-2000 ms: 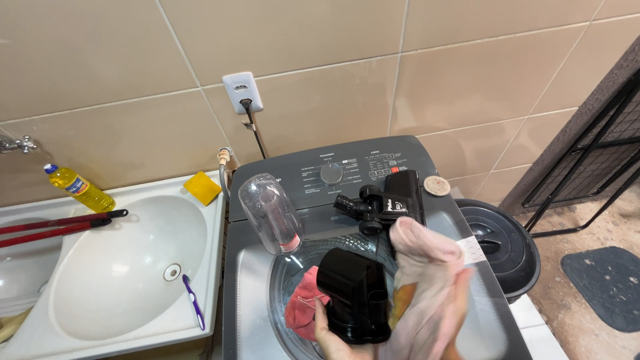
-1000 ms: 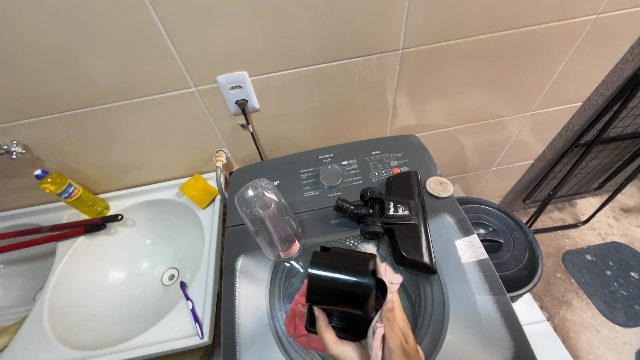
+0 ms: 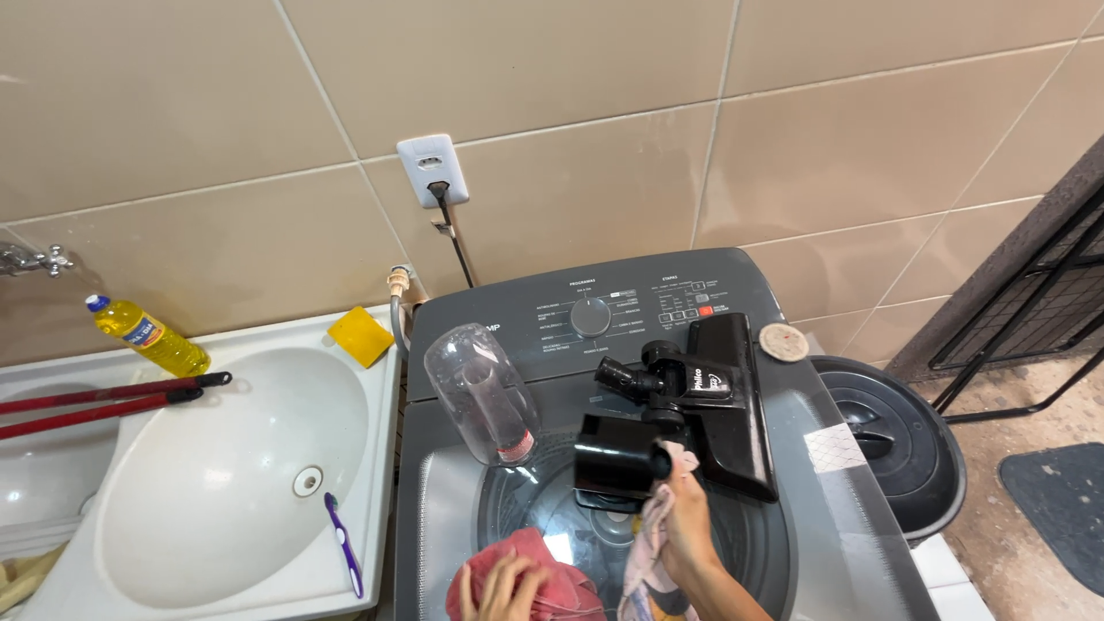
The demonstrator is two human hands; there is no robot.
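My left hand (image 3: 504, 591) rests with spread fingers on a crumpled red cloth (image 3: 543, 573) on the washing machine's glass lid; whether it grips the cloth I cannot tell. My right hand (image 3: 686, 517) holds a glossy black plastic vacuum cleaner part (image 3: 617, 455) together with a pale pink patterned cloth (image 3: 651, 552), which hangs below it. Just behind and to the right lies a black vacuum floor head (image 3: 724, 405). A clear plastic container (image 3: 481, 392) lies tilted near the control panel, left of the black part.
A white sink (image 3: 233, 466) at left bears a bottle of yellow liquid (image 3: 151, 336), red handles (image 3: 103, 399), a yellow sponge (image 3: 360, 336) and a purple toothbrush (image 3: 343, 543). A round pad (image 3: 783, 342) sits on the washing machine (image 3: 862, 552). At right stands a lidded black bin (image 3: 897, 440).
My left hand has left the black part and moved onto the red cloth. My right hand now holds the black part, which has moved to the right, nearer the floor head.
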